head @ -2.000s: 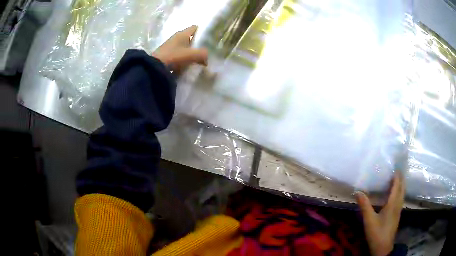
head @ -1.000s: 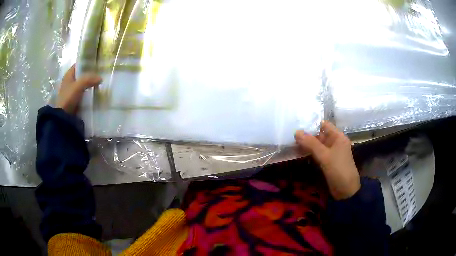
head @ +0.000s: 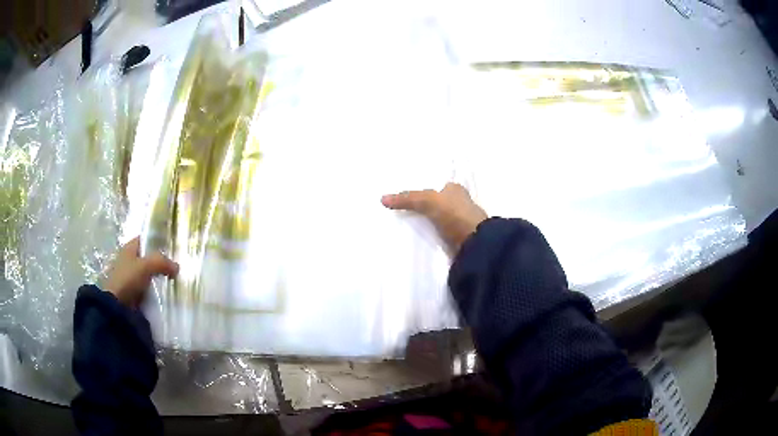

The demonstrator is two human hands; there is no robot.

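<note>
A stack of flat printed polybags [head: 341, 294], glossy and milky-white with yellow-green print at its left part, lies in front of me. Strong glare hides much of its surface. My left hand [head: 141, 272] grips its left edge, thumb on top and the other fingers partly hidden. My right hand [head: 439, 211] is on the film near the stack's right side, fingers pointing left, holding nothing that I can see. A second lot of flat glossy bags [head: 597, 187] lies to the right, partly behind my right forearm.
Crumpled clear bags [head: 51, 213] lie at the left. A small black object [head: 135, 58] lies at the far left. The table's near edge curves below the bags. Beyond it at lower right is a pale round top with a barcode sticker strip [head: 670, 396].
My right hand has moved from the stack's lower right corner up onto its surface. My left hand stays at the left edge. The view now takes in more of the table's far side.
</note>
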